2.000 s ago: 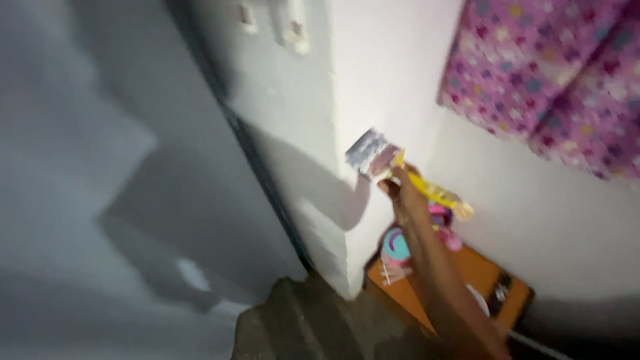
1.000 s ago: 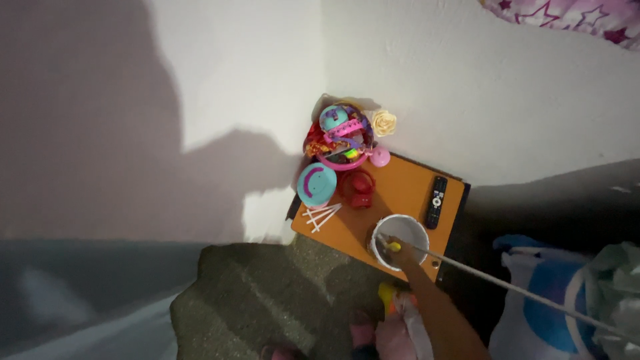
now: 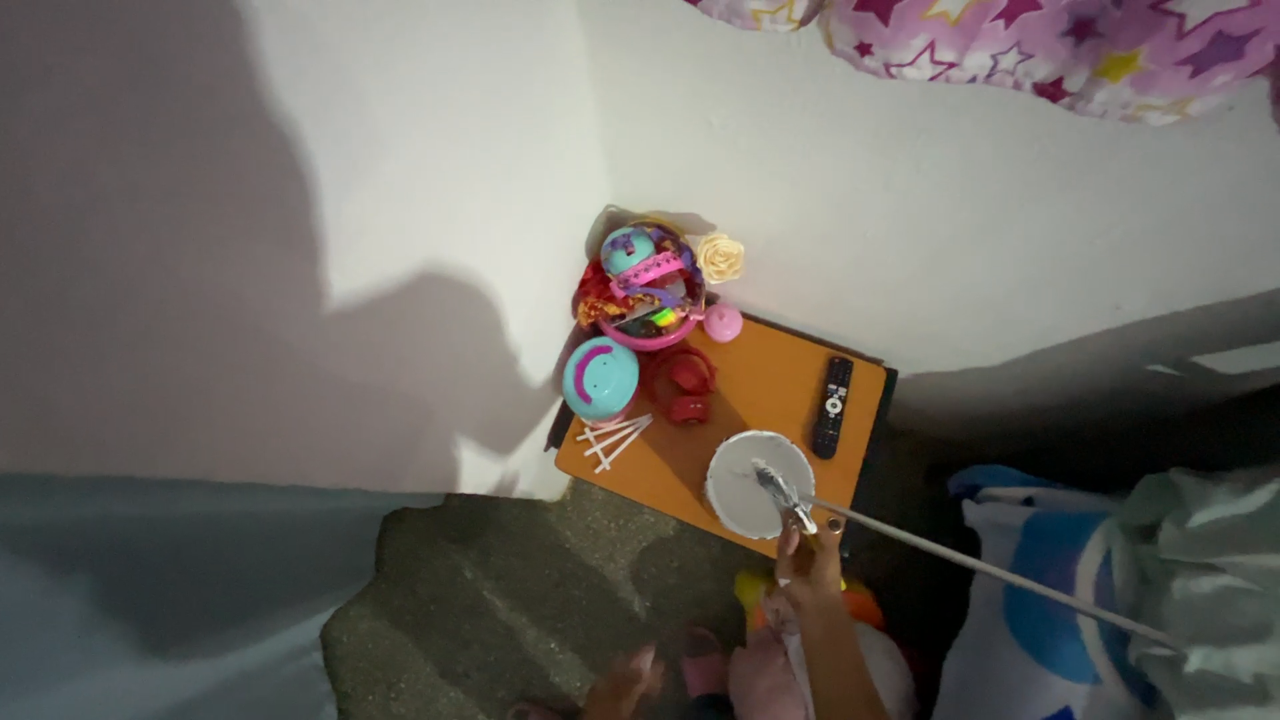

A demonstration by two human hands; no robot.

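My right hand [image 3: 812,562] grips a paintbrush [image 3: 778,486] near the bottom centre of the view. The brush is coated in white or grey paint, with its bristles over the inside of a round white bucket [image 3: 735,500] holding pale paint. The bucket stands at the near edge of a small orange-topped table [image 3: 780,350]. Low in the view, left of the right forearm, is what looks like my left hand [image 3: 622,684], blurred and partly cut off; whether it holds anything is unclear.
On the table are a black remote control [image 3: 832,407], red headphones [image 3: 688,385], white sticks [image 3: 612,440], a turquoise round item [image 3: 600,378] and a basket of trinkets [image 3: 650,335]. A pale rod [image 3: 980,565] slants rightward from the bucket. Star-patterned cloth [image 3: 1000,45] hangs above.
Two seconds ago the right hand held the brush against the wall corner; a second ago it was at the bucket. Now the brush's painted bristles show above the bucket. The view has shifted downward.
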